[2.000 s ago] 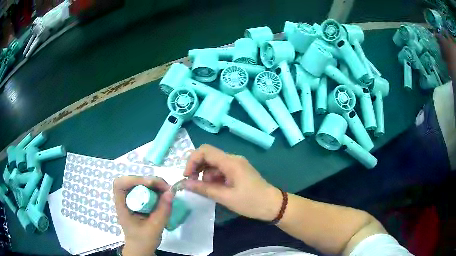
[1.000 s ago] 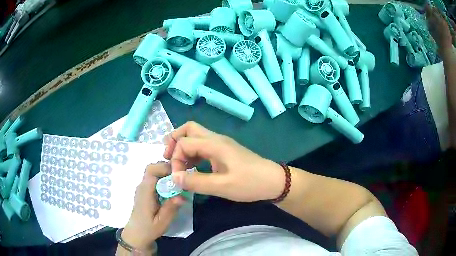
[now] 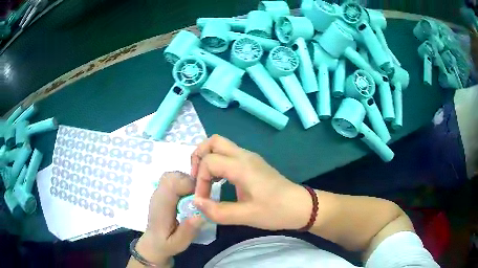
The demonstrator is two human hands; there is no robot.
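Observation:
My left hand (image 3: 170, 220) holds a turquoise fan upright by its handle, with the round handle end (image 3: 189, 206) facing up; the rest of the fan is mostly hidden below. A pale round sticker with grey printing lies on that end. My right hand (image 3: 230, 186) has its thumb tip on the sticker's edge, its fingers bent above. Whether the right hand grips the sticker is unclear. A label sheet (image 3: 94, 170) with rows of grey rings lies left of my hands, over other white sheets.
A large heap of turquoise fans (image 3: 299, 57) lies beyond my hands to the right. One fan (image 3: 166, 112) rests on a second label sheet. A smaller turquoise pile (image 3: 21, 157) is at far left. More fans (image 3: 443, 55) and a seated person's clothed leg (image 3: 451, 136) are at right.
The handle end has turned up between my hands, and the sticker now lies on it. My right thumb has come from beside the fan onto the sticker. The camera view has shifted.

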